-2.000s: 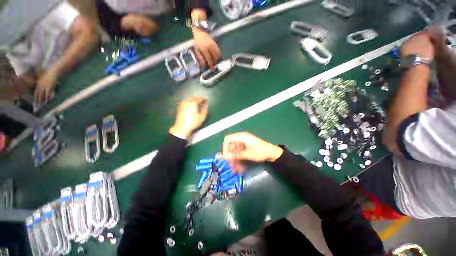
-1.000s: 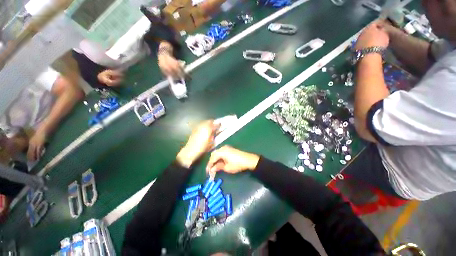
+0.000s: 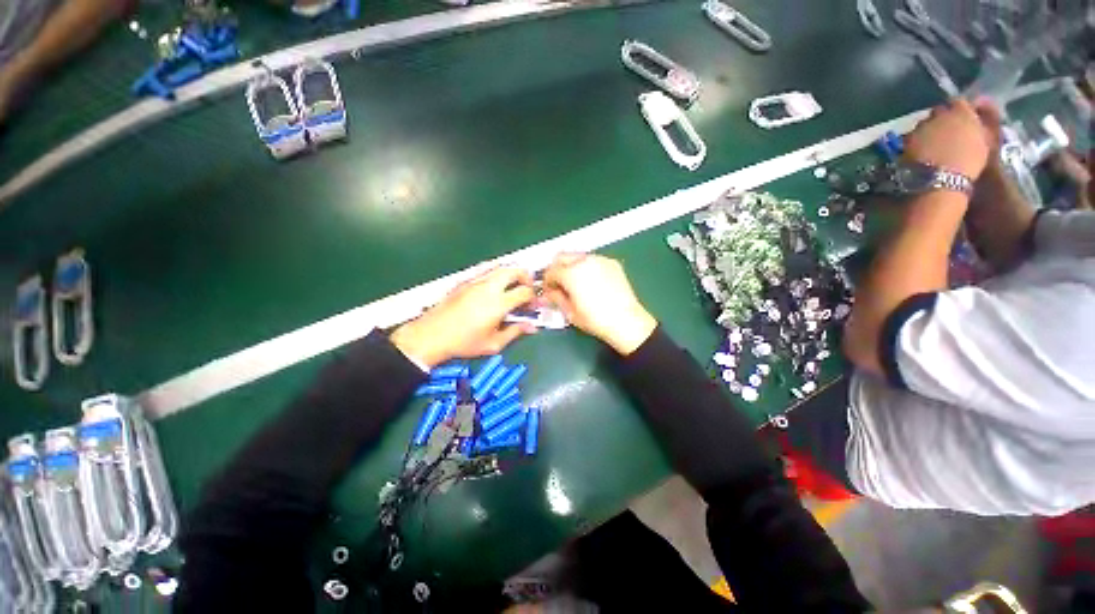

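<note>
My left hand (image 3: 468, 314) and my right hand (image 3: 594, 298) meet over the near edge of the pale rail. Between their fingers is a white housing (image 3: 548, 318), mostly hidden by the hands. Whether a small part is also pinched there cannot be told. Blue battery cells (image 3: 495, 402) lie heaped on the green bench just below my left hand. Thin black wires with dark and grey bits (image 3: 442, 446) lie mixed in at the heap's left side and trail toward me.
Fitted housings (image 3: 106, 480) stand in rows at lower left. More housings (image 3: 672, 130) lie on the belt beyond the rail (image 3: 300, 345). Pale green and white pieces (image 3: 757, 258) are heaped at right, beside a neighbour's arm (image 3: 895, 282). Small white rings (image 3: 337, 589) lie near me.
My hands have come together around the white housing, which has moved from the rail toward me. My right hand has left the blue cells. The view has shifted.
</note>
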